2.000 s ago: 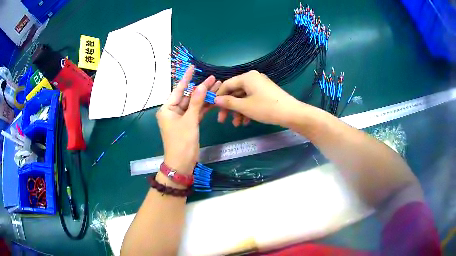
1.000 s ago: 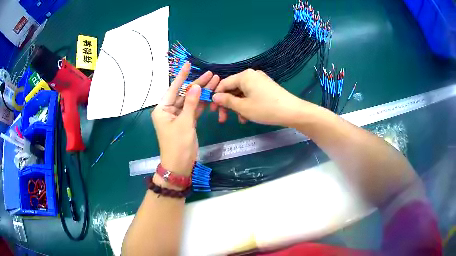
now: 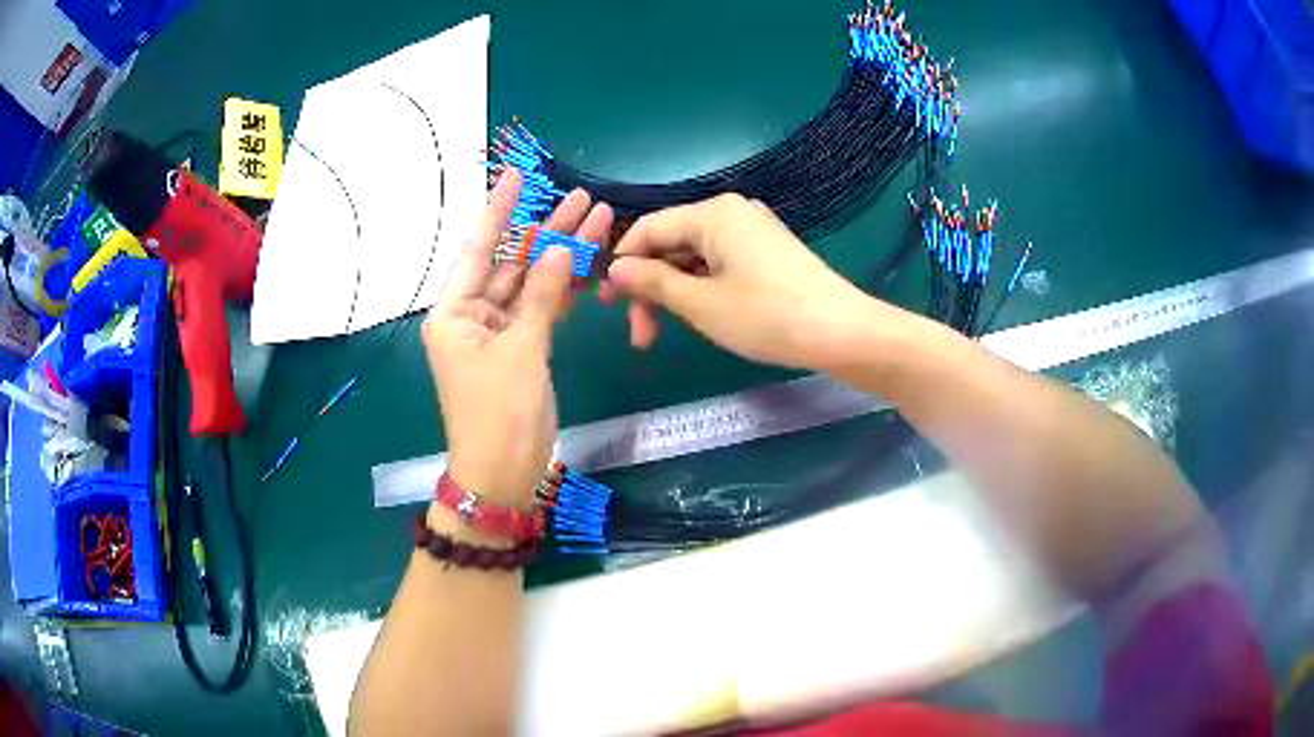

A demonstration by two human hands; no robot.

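My left hand [image 3: 504, 310], palm up, holds a small fanned group of blue sleeved cable ends [image 3: 562, 251] between thumb and fingers, with orange and white tips at its left. My right hand [image 3: 721, 274] pinches the group's black wires just right of the blue sleeves. A thick curved bundle of black cable assemblies [image 3: 749, 180] lies behind the hands, blue ends at both sides. A smaller group of blue ends [image 3: 958, 242] lies at its right. Another group with blue ends [image 3: 581, 510] lies nearer me, right of my left wrist.
A steel ruler [image 3: 692, 429] lies diagonally before a long white pad [image 3: 807, 605]. At left are a white paper sheet [image 3: 389, 187], a yellow label [image 3: 252, 147], a red heat gun [image 3: 212, 331] and blue bins [image 3: 113, 576]. Another blue bin [image 3: 1261, 72] stands far right.
My left hand has moved slightly left, and more of the held blue sleeves shows between the hands. My right hand stays in nearly the same place.
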